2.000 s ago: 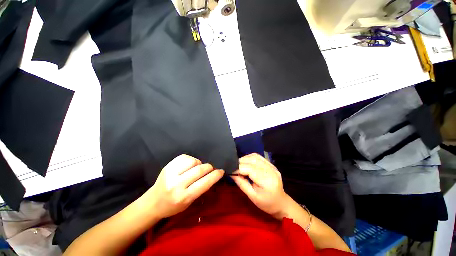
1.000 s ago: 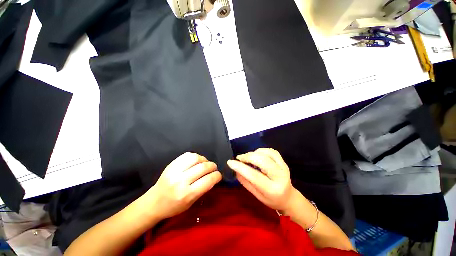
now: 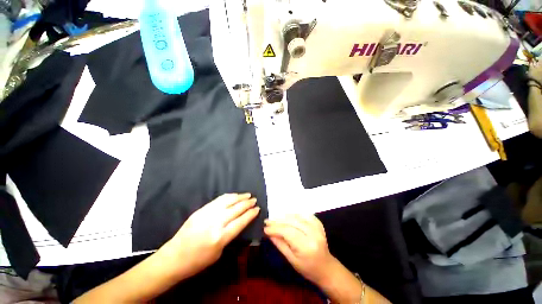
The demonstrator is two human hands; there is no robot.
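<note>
A large black fabric piece (image 3: 202, 148) lies on the white table, running from the back down to its front edge, with its right edge beside the presser foot and needle (image 3: 249, 113). My left hand (image 3: 217, 228) lies on the lower part of the cloth, fingers together and pointing right. My right hand (image 3: 300, 240) holds the cloth's lower right edge between thumb and fingers. The white sewing machine (image 3: 380, 50) with "HIKARI" lettering stands above. A black rectangular panel (image 3: 333, 136) lies flat under the machine arm, right of the needle.
A bright blue lamp head (image 3: 166, 53) hangs over the cloth. Black cut panels (image 3: 65, 178) lie at left. Thread snips (image 3: 434, 120) and a yellow strip (image 3: 488, 130) lie at right. Grey fabric pieces (image 3: 463, 219) are below right. A person's arm (image 3: 535, 83) shows at the right rim.
The view has tilted up, so the machine head and lamp now show. My left hand has flattened onto the cloth. The cloth's lower edge now lies nearer the table's front edge.
</note>
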